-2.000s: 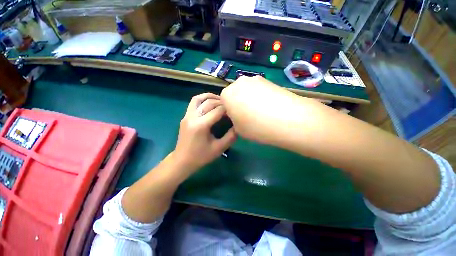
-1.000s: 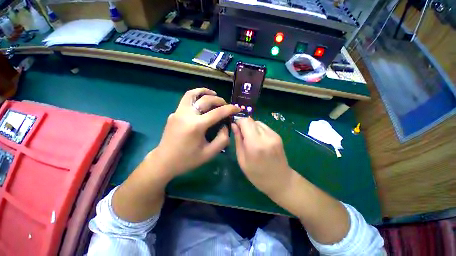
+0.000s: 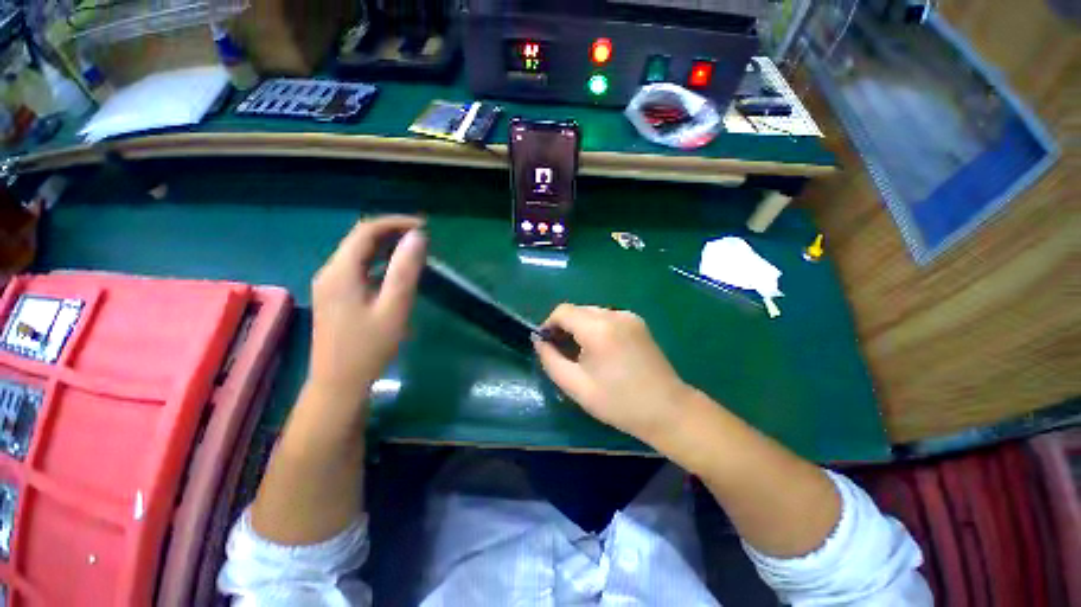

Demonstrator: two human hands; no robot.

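A thin, dark, phone-sized plate (image 3: 480, 308) is seen nearly edge-on, tilted above the green mat. It may be a middle frame or display module; I cannot tell which. My left hand (image 3: 368, 296) is at its upper left end, with thumb and curled fingers around that end. My right hand (image 3: 616, 362) pinches its lower right end between thumb and fingers. Both hands are bare.
A lit smartphone (image 3: 544, 184) leans on the shelf edge (image 3: 664, 168). Small loose parts (image 3: 628, 241), tweezers (image 3: 717, 285), a white wipe (image 3: 737, 263) and a yellow-tipped tool (image 3: 813, 248) lie right. Red trays (image 3: 119, 409) stand left. A heating plate (image 3: 557, 71) is on the shelf.
My hands have moved apart, and the dark plate now shows between them. My right hand has come down from near the shelf. The view has shifted, and the smartphone is uncovered.
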